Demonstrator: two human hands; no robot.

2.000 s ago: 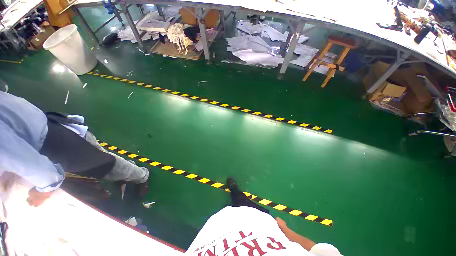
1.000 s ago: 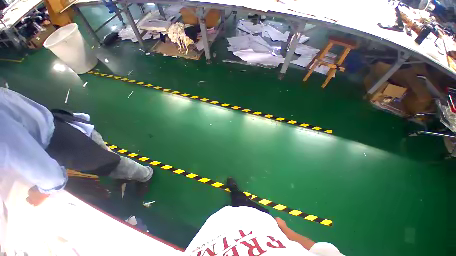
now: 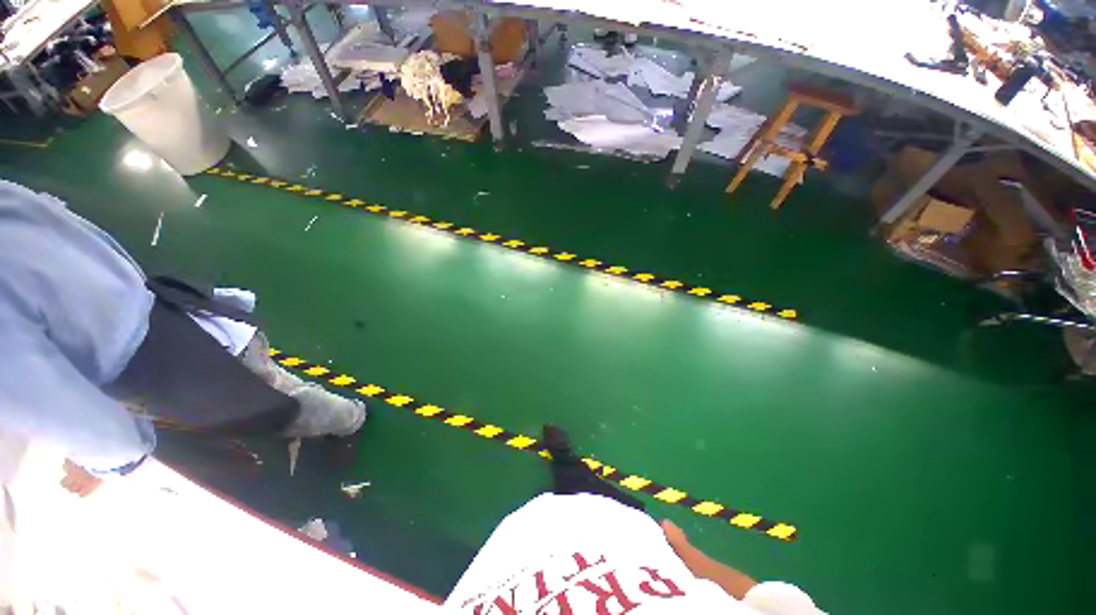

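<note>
Neither of my hands shows. A white table [image 3: 258,529] with a red edge lies at the lower left, strongly overexposed. White cloth [image 3: 72,553] seems to lie on it, its outline washed out. A white shirt [image 3: 565,547] with red lettering rises from the bottom edge. A bare forearm [image 3: 709,559] beside it is cut off near the bottom edge, with no hand visible; whose it is I cannot tell.
A person in light blue [image 3: 60,312] is at the left, a hand on the table. A dark shoe [image 3: 561,447] touches the striped floor line. Across the green floor stand a white bin [image 3: 168,114], a long table [image 3: 577,12] and a wooden stool [image 3: 811,108].
The person in light blue has shifted right, with more of the torso now in view. The view itself has barely moved.
</note>
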